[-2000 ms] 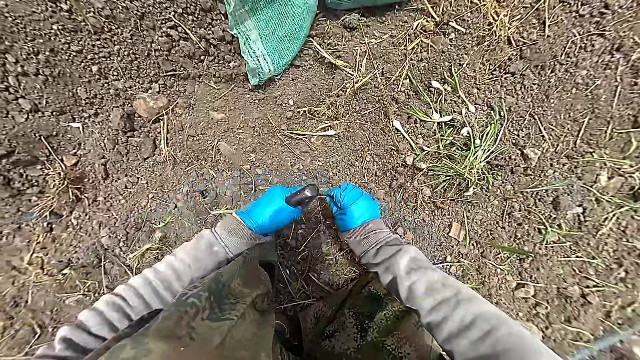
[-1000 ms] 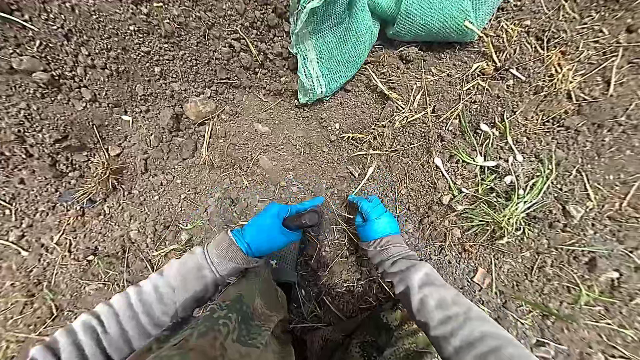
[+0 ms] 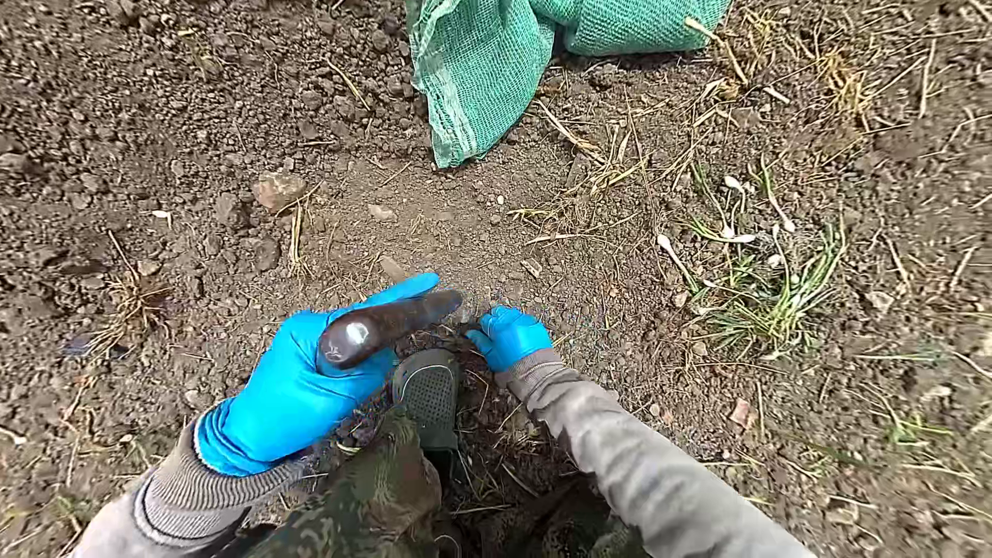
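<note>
My left hand (image 3: 298,387), in a blue glove, is closed around the dark, rounded handle (image 3: 384,325) of a tool whose working end cannot be made out. To its right, low over the soil, my right hand (image 3: 510,338) in a matching glove has its fingers curled at the ground; whether something is between them cannot be told. The toe of a dark shoe (image 3: 428,391) shows between the hands.
A green mesh sack (image 3: 484,77) lies on the soil beyond the hands. Uprooted green plants with white bulbs (image 3: 767,302) lie in a pile at the right. A stone (image 3: 277,191), dry straw and clods are scattered around.
My left hand with the handle has come up nearer the camera. The thin pale stalk seen by my right hand one second ago no longer shows there.
</note>
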